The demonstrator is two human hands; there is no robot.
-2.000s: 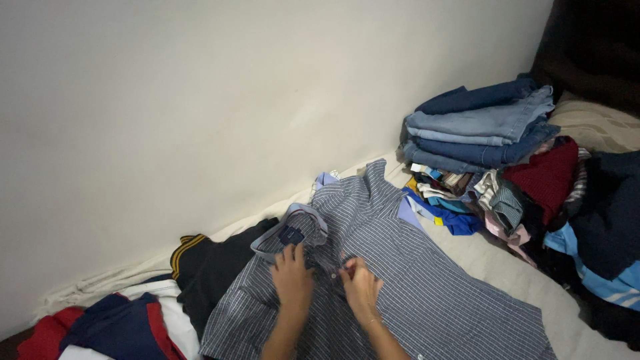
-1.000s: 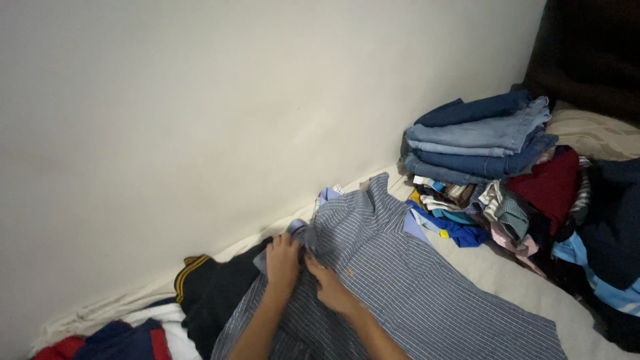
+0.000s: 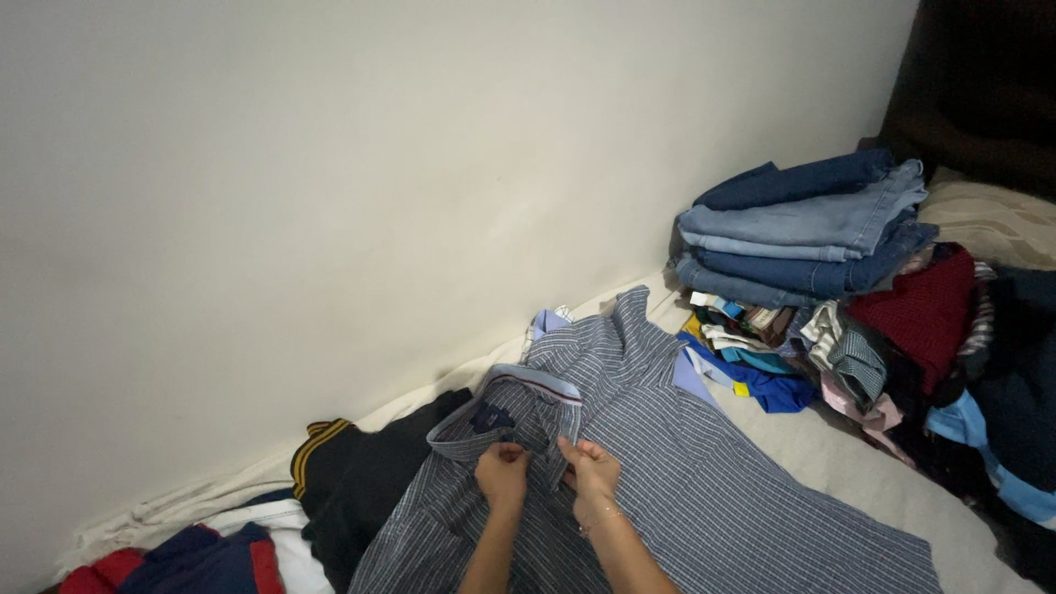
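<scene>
A grey-blue striped button-up shirt (image 3: 701, 478) lies spread over the bed, its collar (image 3: 536, 381) standing open in a loop with a dark label inside. My left hand (image 3: 502, 474) pinches the front edge just below the collar's left side. Opposite it, my right hand (image 3: 590, 472) grips the other front edge near the collar's right end; a thin bracelet circles that wrist. Fingertips of both hands are partly hidden by the fabric.
Folded jeans (image 3: 792, 223) are stacked against the wall at the right, above mixed clothes and a dark red knit garment (image 3: 920, 318). A black garment with yellow-striped trim (image 3: 363, 470) lies left of the shirt. Navy, red and white clothing (image 3: 202, 561) sits at lower left.
The collar, bunched under my hands one second ago, now stands open with its inside showing. My hands have moved lower on it and apart.
</scene>
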